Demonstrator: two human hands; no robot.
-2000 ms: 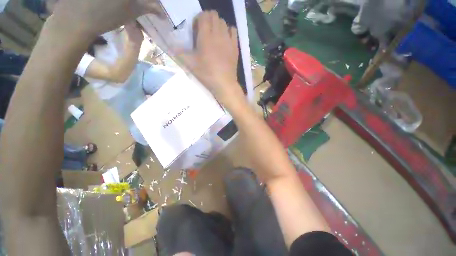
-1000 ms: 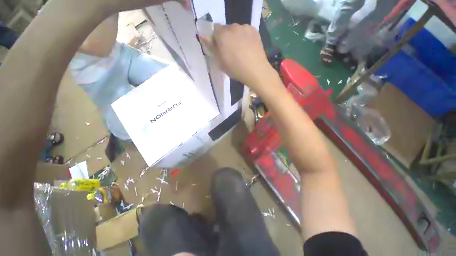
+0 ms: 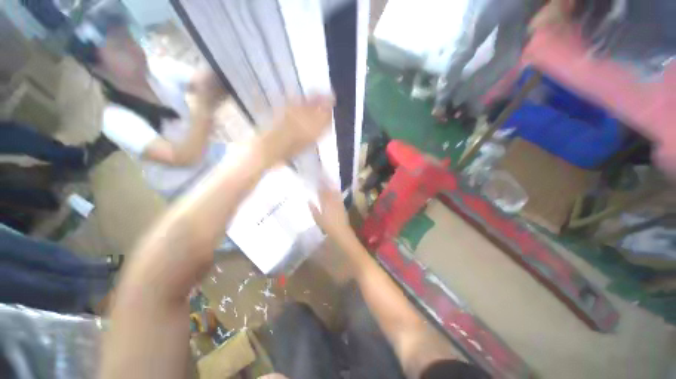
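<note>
A long printed carton (image 3: 342,89), white with a black band, stands up in front of me and runs out of the top edge. My left hand (image 3: 302,122) lies on its near long edge, fingers towards the band. My right hand (image 3: 330,209) is lower, at the carton's lower edge; it is blurred and its fingers are partly hidden. A white box end with dark lettering (image 3: 270,220) shows below, behind my left forearm. The picture is blurred, so I cannot tell how firmly either hand grips.
A red pallet jack (image 3: 415,185) lies to the right, forks towards the lower right. A seated person (image 3: 141,133) is at the left. A blue crate (image 3: 563,126) is under a red-topped table. Stretch wrap (image 3: 44,344) shows at lower left; scraps litter the floor.
My left hand has come down into view onto the carton edge. My right hand has moved down from the carton's upper part. The carton now reaches higher in view, and the lettered box end looks smaller.
</note>
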